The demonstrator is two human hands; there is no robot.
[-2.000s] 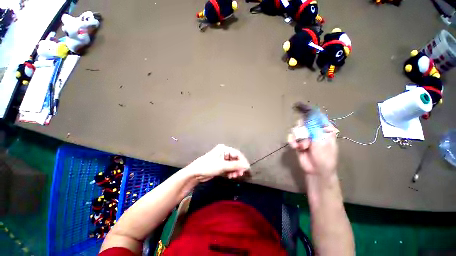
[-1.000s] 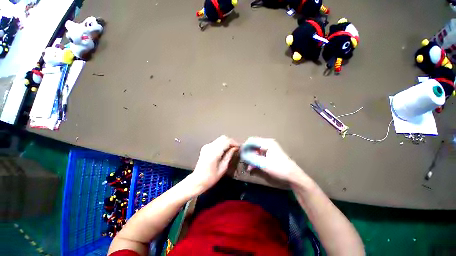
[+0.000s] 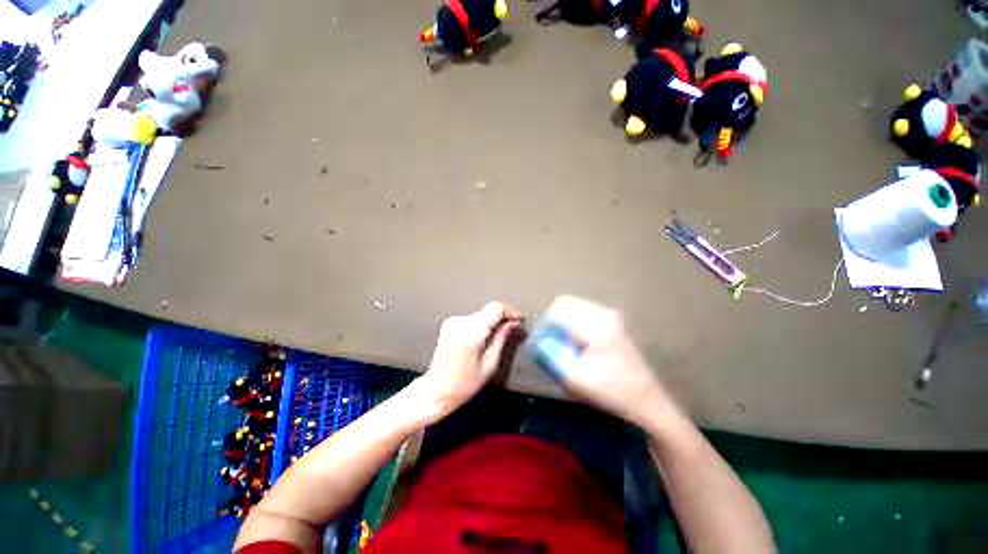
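My left hand (image 3: 471, 348) is at the table's front edge, its thumb and fingertips pinched on a small dark item that the fingers mostly hide. My right hand (image 3: 590, 357) is just to its right, motion-blurred, with light blue coverings on its fingers. I cannot tell whether it holds anything. No needle or thread can be made out between the hands. Thread snips (image 3: 705, 255) with a pink-purple handle lie on the table ahead and to the right, blades pointing up-left, beside a pale thread.
Black penguins (image 3: 653, 95) lie at the far side, others at right. A white thread cone (image 3: 899, 216) rests on paper at right. A grey-white plush animal (image 3: 179, 81) and papers (image 3: 103, 211) are at left. A blue crate (image 3: 179, 433) with penguins stands below left.
Two seconds ago a dark thread was stretched between my hands and my right hand was out over the snips. It came back beside my left hand, leaving the snips on the table.
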